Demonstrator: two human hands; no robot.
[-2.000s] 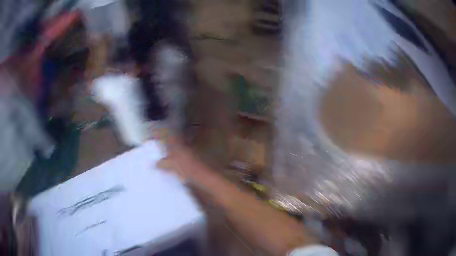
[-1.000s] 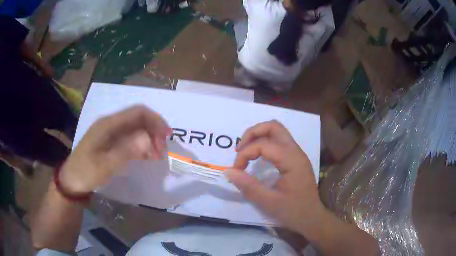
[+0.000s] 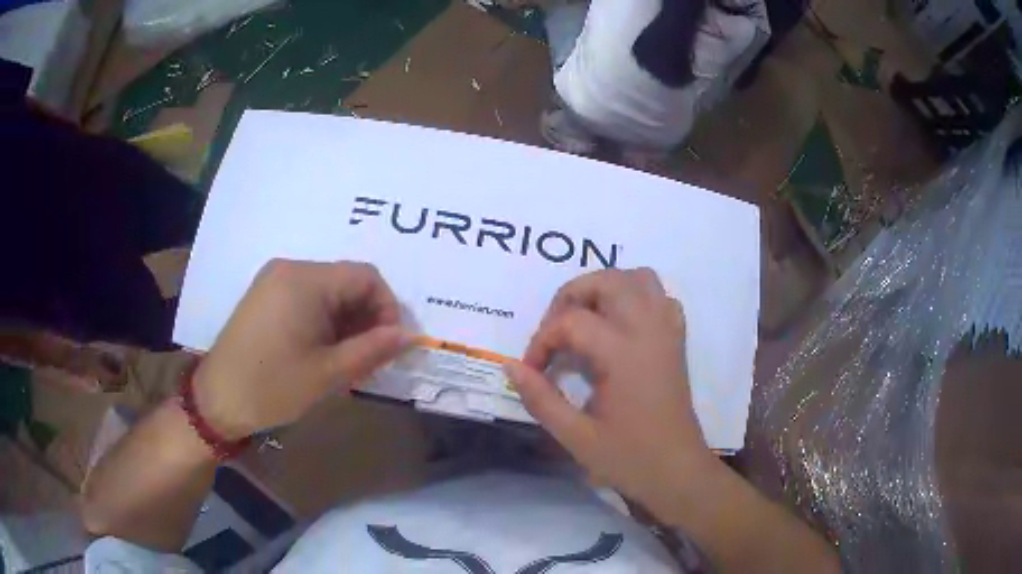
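Observation:
A closed white retail carton (image 3: 303,168) with black FURRION lettering lies in front of me, its tabbed front edge towards my body. A warning label (image 3: 465,361) with an orange top band is stretched between my hands at the carton's front edge, above the tab. My left hand (image 3: 319,336), with a red bracelet at the wrist, pinches the label's left end. My right hand (image 3: 611,376) pinches its right end. I cannot tell whether the label touches the carton.
A person in dark clothes (image 3: 84,224) is close on the left. A person in a white top (image 3: 628,79) is beyond the carton. Shiny stretch wrap (image 3: 863,392) covers a stack on the right. Brown cardboard and scraps lie over the green floor (image 3: 269,62).
The label and both hands have come to the carton's front edge, below the lettering. The full FURRION name now shows. The carton appears higher in view and more tilted.

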